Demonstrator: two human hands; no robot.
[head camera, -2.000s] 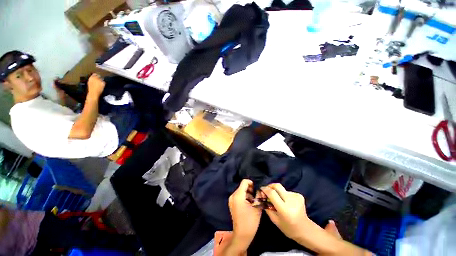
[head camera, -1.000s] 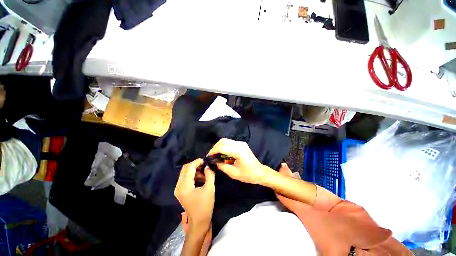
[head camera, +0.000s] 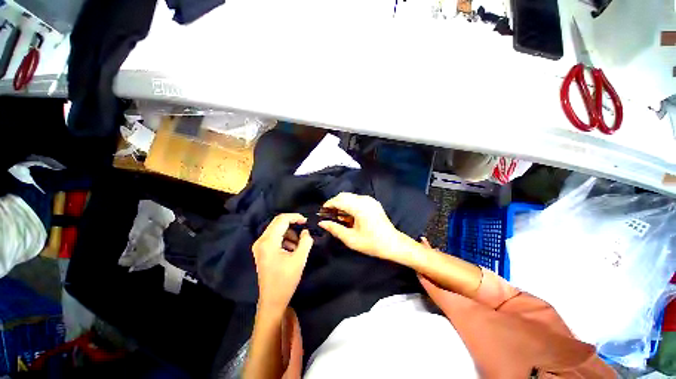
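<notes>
A dark navy garment (head camera: 230, 255) lies heaped on my lap below the table edge. My left hand (head camera: 282, 255) is over it, thumb and fingers curled, with dark cloth at the fingertips. My right hand (head camera: 361, 226) is just to the right, a small gap from the left fingertips. It holds a tiny dark tool (head camera: 335, 216), mostly hidden by the fingers, perhaps thread snips. Whether the left fingertips pinch the cloth is hard to tell.
The white table (head camera: 319, 66) crosses ahead, with red-handled shears (head camera: 591, 98), a phone (head camera: 537, 28) and another dark garment (head camera: 104, 66) over its edge. A blue crate (head camera: 478, 235) and clear plastic bag (head camera: 585, 259) stand right. A cardboard box (head camera: 200, 159) is underneath. Part of a person shows left.
The view has swung right and down from the neighbouring person, then shifted slightly. My hands were together at the cloth and are now a little apart.
</notes>
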